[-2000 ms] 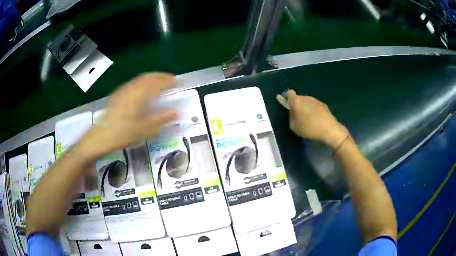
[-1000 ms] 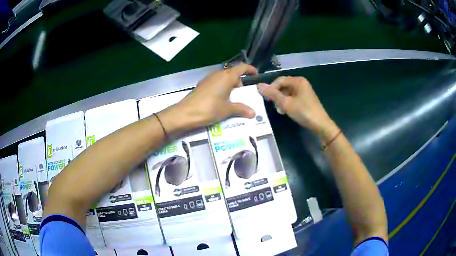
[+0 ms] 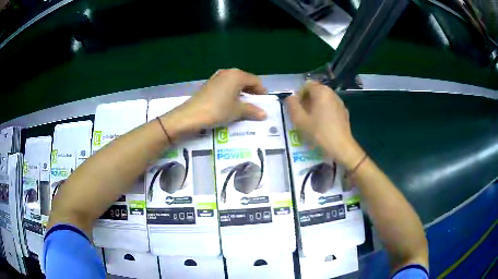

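Observation:
White retail boxes with a black cable loop picture lie side by side on the dark green bench. My left hand (image 3: pixel 232 101) is at the top end of the second box from the right (image 3: pixel 252 188), thumb over its face and fingers apart near its top edge. My right hand (image 3: pixel 319 114) is blurred, over the top of the rightmost box (image 3: pixel 323 190), fingertips near the gap between these two boxes. Whether it pinches anything is hidden. White end flaps with dark half-round holes (image 3: pixel 261 267) show at the near ends.
A pale metal rail (image 3: pixel 136 91) runs behind the boxes, with a metal post (image 3: pixel 366 41) rising from it. Beyond it, a partly visible box (image 3: pixel 330 26) lies on the green surface. More boxes stand closely packed at far left (image 3: pixel 10 199). Blue floor with a yellow line is at lower right.
The view has shifted along the row. My left hand has moved from the rightmost box to its left neighbour. My right hand is now over the rightmost box. The box beyond the rail has moved right in view.

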